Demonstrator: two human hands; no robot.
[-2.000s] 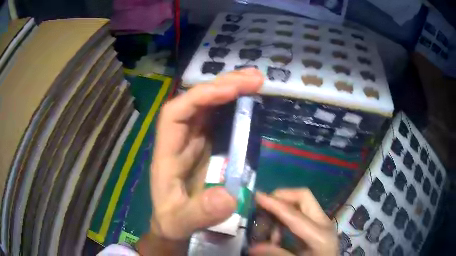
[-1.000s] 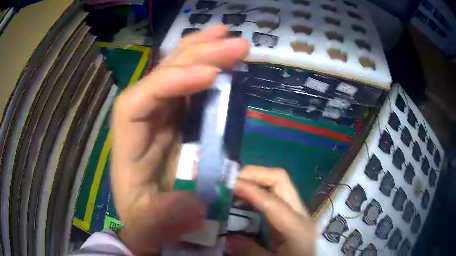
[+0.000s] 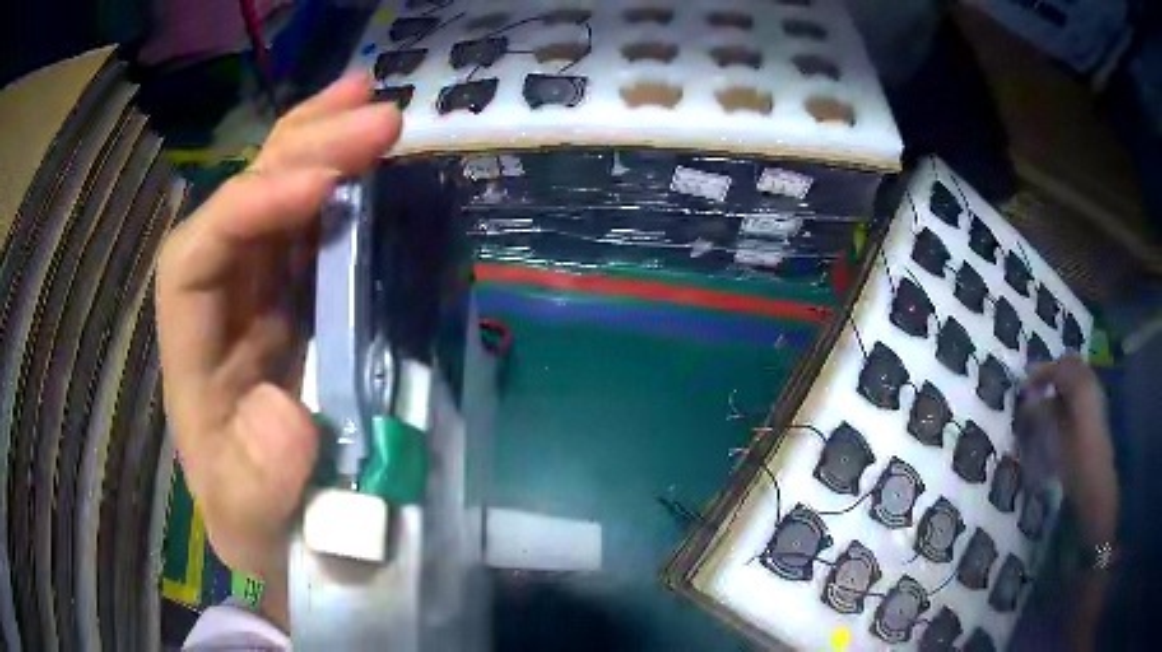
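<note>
My left hand (image 3: pixel 249 369) holds the handheld tester (image 3: pixel 342 318) upright at the left of centre, fingers at its top and thumb at its lower side. It has a grey-blue bar, green tape (image 3: pixel 398 461) and a white block (image 3: pixel 345 525) below. My right hand (image 3: pixel 1070 420) is blurred at the far right, over the right edge of the right-hand foam tray (image 3: pixel 805 487). Its fingertips are by the small speakers there; whether it grips one I cannot tell. Black speakers (image 3: pixel 845 456) with thin leads fill most visible cut-outs.
The rear foam tray (image 3: pixel 612 127) has a few speakers at left and tan empty cut-outs, on dark stacked trays (image 3: pixel 586 210). Cardboard-and-foam layers (image 3: pixel 77 382) stand at left. A white strip (image 3: pixel 542 539) lies on the green mat (image 3: pixel 599 420). A red cable (image 3: pixel 494 336) loops behind the tester.
My right hand has left the tester's lower end and moved to the far right tray. My left hand and the tester have shifted left in view. The view has also turned toward the right.
</note>
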